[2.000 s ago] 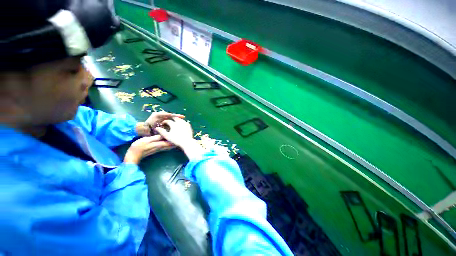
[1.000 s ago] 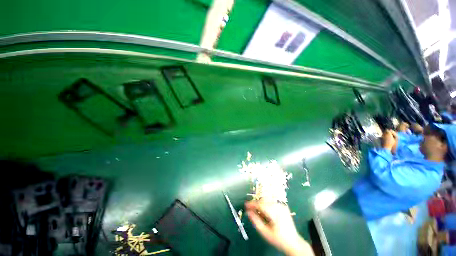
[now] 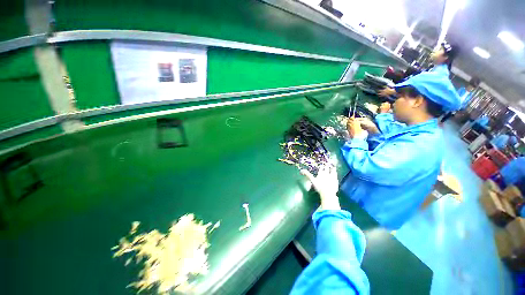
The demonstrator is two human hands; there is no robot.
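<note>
My right hand (image 3: 325, 180) reaches far forward to the near edge of a mixed heap of black frames and pale strips (image 3: 305, 141). Its thumb and fingers look spread; the fingertips blur into the pale strips, and I see nothing held. My left hand is out of the picture. A pale heap of small slips (image 3: 175, 253) lies on the green bench (image 3: 144, 190) at the bottom left. A small white piece (image 3: 246, 216) lies to its right.
A worker in a blue smock and cap (image 3: 403, 155) sits at the right, hands raised beside the heap. A black frame (image 3: 171, 133) lies along the far side, with a blurred dark one at the left edge. An instruction sheet (image 3: 161, 72) hangs on the green back panel.
The view has swung right. My right hand has moved from beside the pale heap to the neighbour's mixed heap. The dark parts and slim pale tool seen before are out of view.
</note>
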